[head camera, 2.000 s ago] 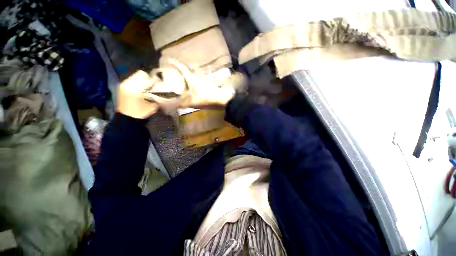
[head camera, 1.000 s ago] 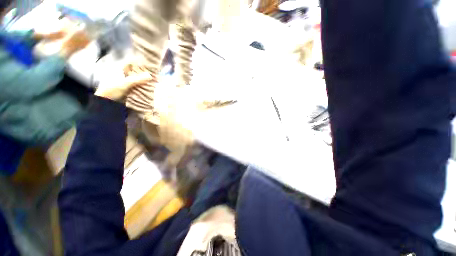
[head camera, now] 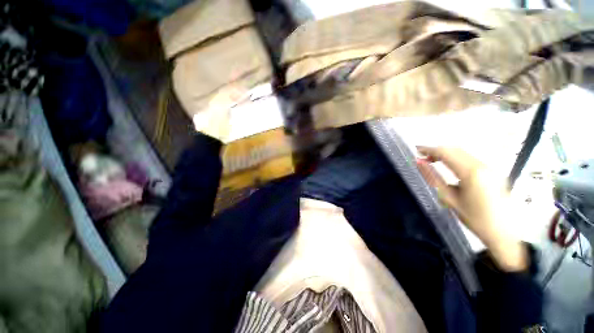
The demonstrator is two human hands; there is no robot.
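Observation:
Folded khaki panels [head camera: 221, 68] are stacked beside my lap, with a white piece [head camera: 257, 118] at their lower end. My left hand [head camera: 210, 123] is a pale, washed-out shape at the end of the dark sleeve, at the stack's lower left corner; its fingers cannot be made out. Long khaki waistband strips [head camera: 391, 97], partly gathered, lie across the table and hang over its edge. My right hand [head camera: 466, 185] is blurred above the table's ruler-marked edge, thumb and fingers apart, below the strips and not touching them.
A yellow-orange box [head camera: 257, 159] is under the panels. A black strap [head camera: 531, 140] lies on the white table [head camera: 485, 123]. Red scissor handles [head camera: 561, 226] are at the right. Green cloth [head camera: 39, 227] and a pink bundle [head camera: 111, 192] are at the left.
The view has swung from the table back down to the lap and stack. My left hand has left the gathered strips; more strips now lie over the table edge. My right hand has come into view.

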